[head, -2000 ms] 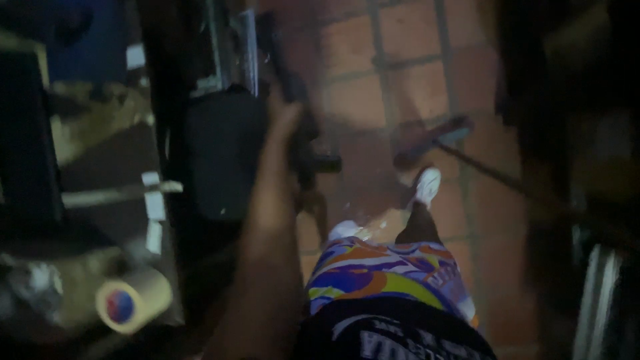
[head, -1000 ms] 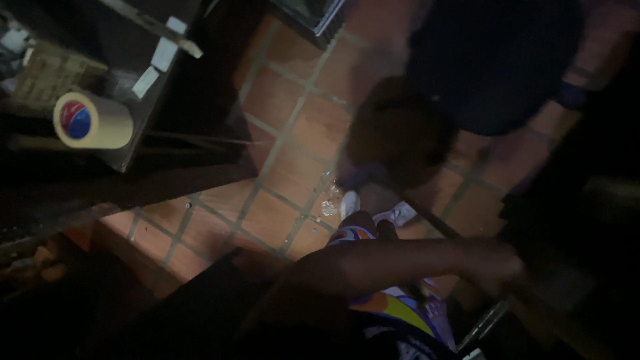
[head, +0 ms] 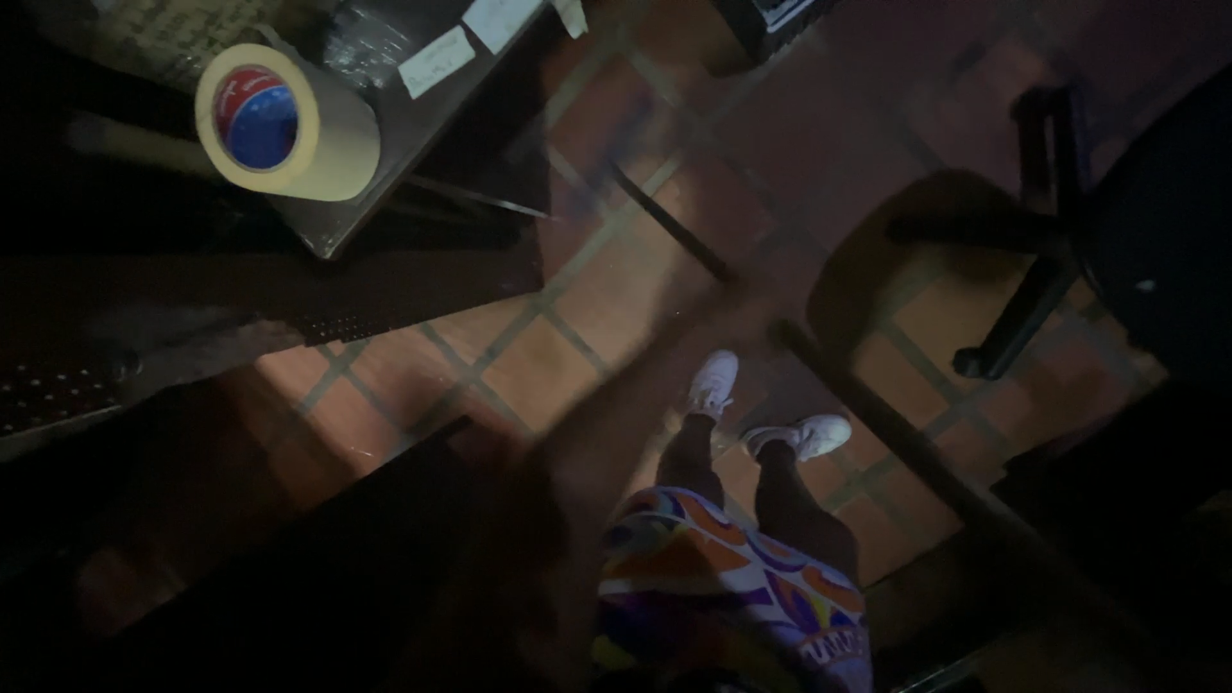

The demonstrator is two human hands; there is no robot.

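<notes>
A broom crosses the tiled floor diagonally; its bluish head is blurred, and its dark handle runs down to the right into shadow. My left hand is a dark shape closed around the handle, ahead of my white shoes, with the forearm reaching up from below. My right hand does not show; the handle's far end is lost in darkness.
Left, a roll of masking tape lies on a dark tabletop with paper labels. A swivel chair's base stands right. A dark ridged object is at the top.
The broom head has swung left across the floor. My left hand, farther right and lower a second ago, is now ahead of my shoes. The view has shifted.
</notes>
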